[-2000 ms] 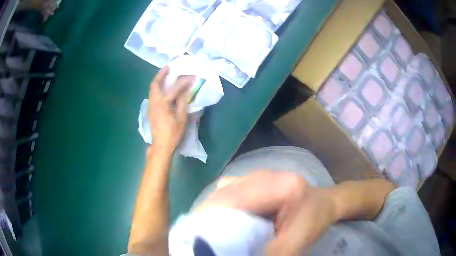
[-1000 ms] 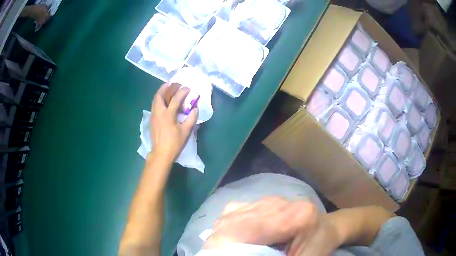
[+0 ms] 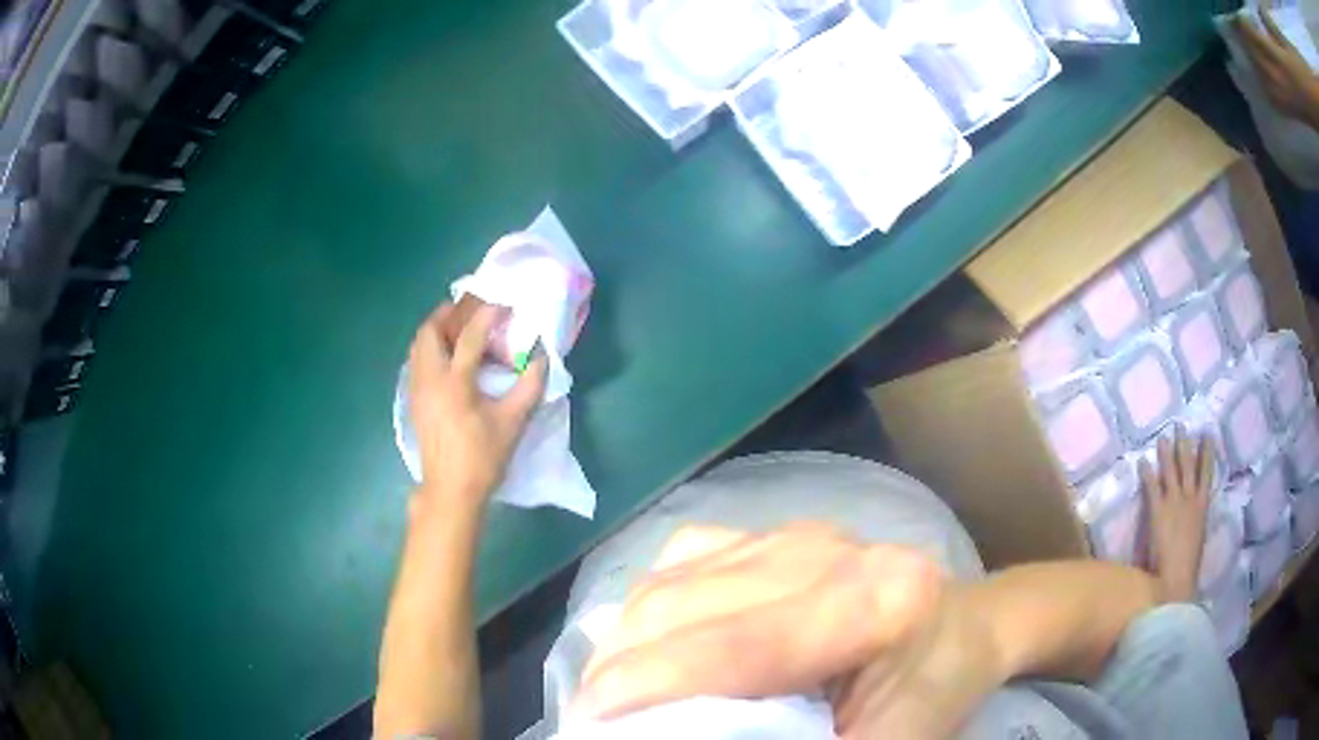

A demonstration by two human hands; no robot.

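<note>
My left hand [image 3: 470, 383] has its thumb and fingers around a rounded white and pink bagged unit [image 3: 538, 275] above the green bench. A crumpled white bag [image 3: 547, 463] lies beneath the hand, with loose corners sticking out. A small green spot shows by the thumb. My right hand [image 3: 767, 614] is large and blurred, close to the camera at the bottom centre, its forearm coming from the right. White material shows at its lower edge; whether the hand grips it cannot be told.
Clear trays with white bags [image 3: 854, 123] stand at the top of the green bench [image 3: 289, 362]. An open carton [image 3: 976, 448] holds rows of pink-centred units [image 3: 1114, 311]. Another hand [image 3: 1179, 513], owner unclear, lies on them. A person's hand [image 3: 1280, 65] is top right. Black boxes [image 3: 152, 217] line the left.
The view has shifted, so trays and carton sit further right. The unit in my left hand is turned and shows pink at its side. A hand now rests on the carton's units. My right hand stays low.
</note>
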